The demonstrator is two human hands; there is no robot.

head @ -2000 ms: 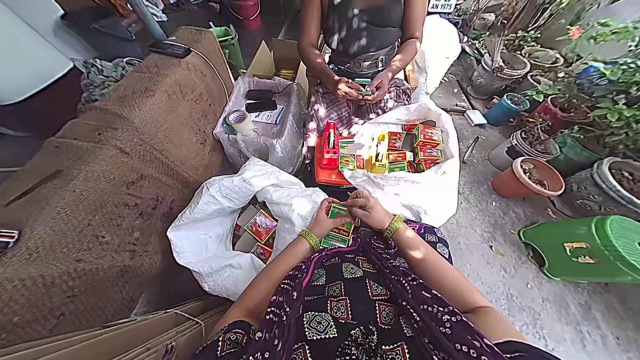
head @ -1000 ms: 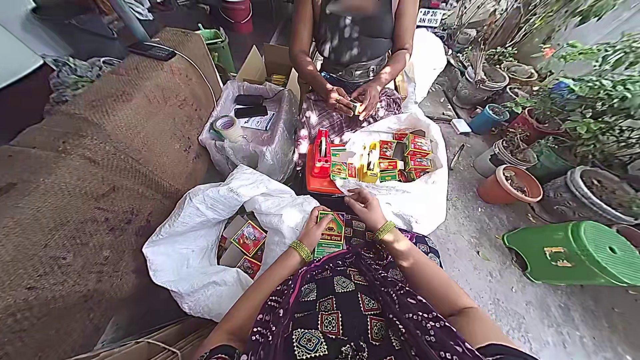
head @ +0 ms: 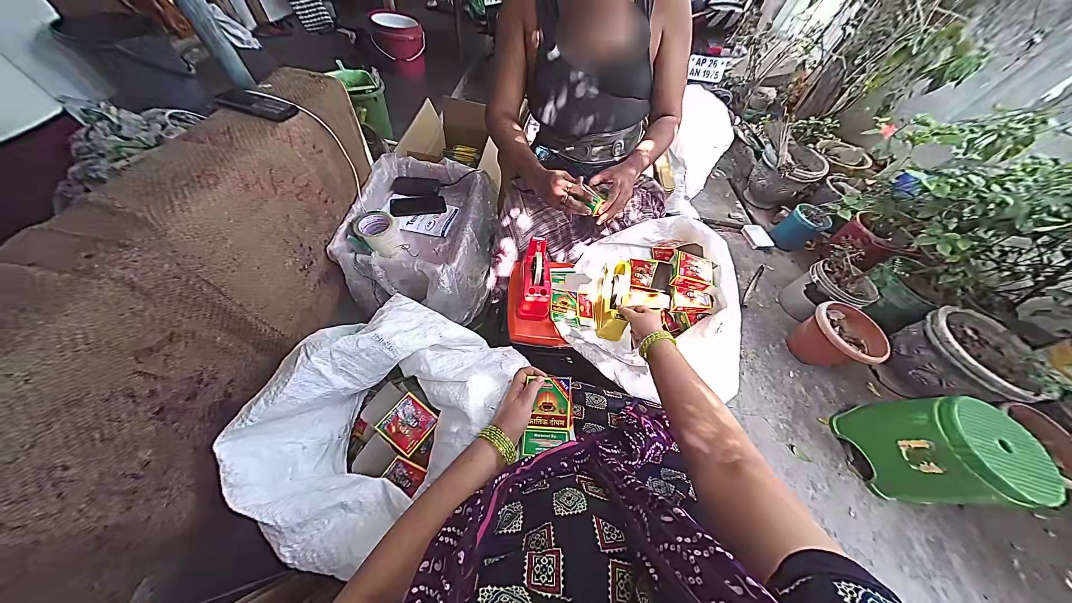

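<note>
My left hand (head: 521,404) holds a green and red printed carton (head: 548,416) by its left edge, above my lap. My right hand (head: 643,322) is stretched forward, its fingertips at a yellow tape dispenser (head: 611,311); whether they pinch a piece of tape cannot be told. Beside it stands a red tape dispenser (head: 536,289) on an orange-red base. Behind my right hand, small red and yellow boxes (head: 693,270) lie in a white woven sack (head: 724,343). More boxes (head: 407,425) lie in another white sack (head: 285,444) at my left.
A person (head: 590,109) sits opposite, both hands on a small box. A plastic-wrapped container (head: 456,285) bears a tape roll (head: 378,232) and phones. Burlap (head: 167,251) covers a surface at left. A green stool (head: 955,452) and several potted plants (head: 837,335) stand at right.
My right hand has moved forward from the carton to the yellow tape dispenser. My left hand keeps the carton, which both hands were at two seconds ago.
</note>
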